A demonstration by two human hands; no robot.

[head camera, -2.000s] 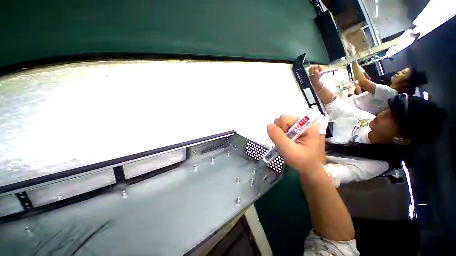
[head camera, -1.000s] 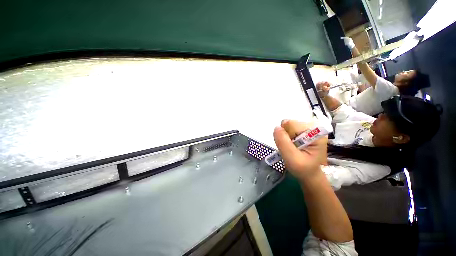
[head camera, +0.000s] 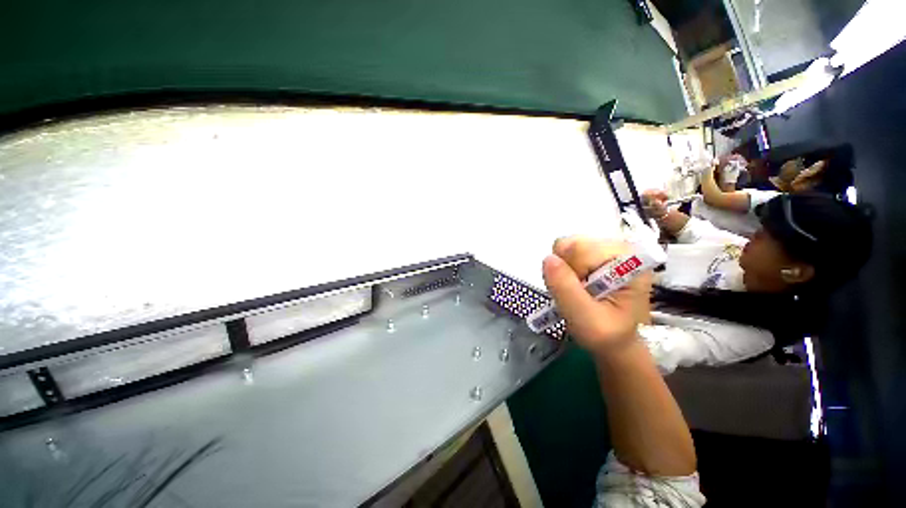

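My right hand is bare and comes in from the lower right, shut on a white paint marker with red and dark lettering. The marker slants, its lower left end over the perforated end wall of a long metal housing. Whether it touches the wall I cannot tell. The housing has a dark rim, a grey floor with shiny studs, and a long wall with rectangular openings. Dark hair-like strands show at the lower left. My left hand is not in view.
Bright bubble wrap covers the bench beyond the housing. A green belt runs along the top. Another dark housing stands at the bench's far end. A person in a dark cap sits at the right, another beyond.
Since two seconds ago, my right hand and marker have shifted slightly right and down. They have barely moved in the last second. The farther person's raised arm has come down.
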